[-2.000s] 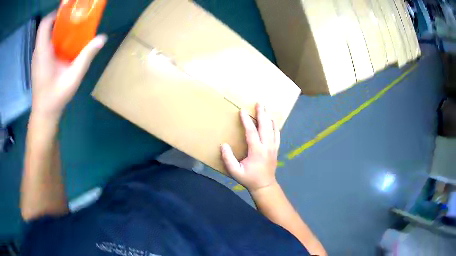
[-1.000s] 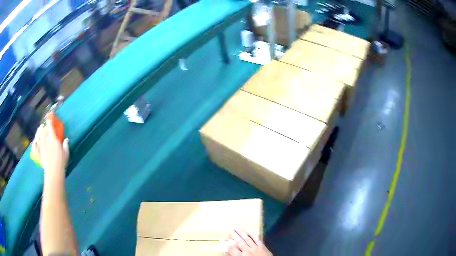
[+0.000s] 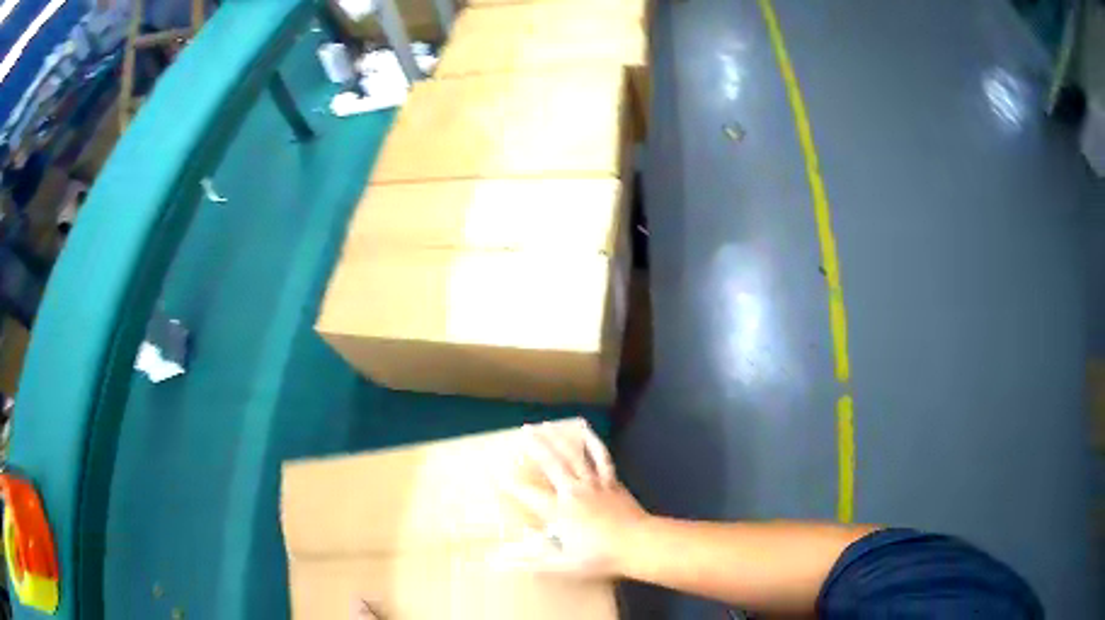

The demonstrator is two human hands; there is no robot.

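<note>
A brown carton lies on the green bench at the bottom of the view, cut off by the lower edge. My right hand rests on its top near the right side, fingers spread, holding nothing. My left hand is not in view. An orange and yellow item, possibly a tape dispenser, lies on the raised green ledge at the far left.
A row of brown cartons stands along the bench's right side ahead. A small white and grey thing lies on the green bench top. White items lie farther back. Grey floor with a yellow line runs on the right.
The view has turned, so the carton row sits farther left. My left hand has let go of the orange item and left the picture. My right hand is still on the near carton.
</note>
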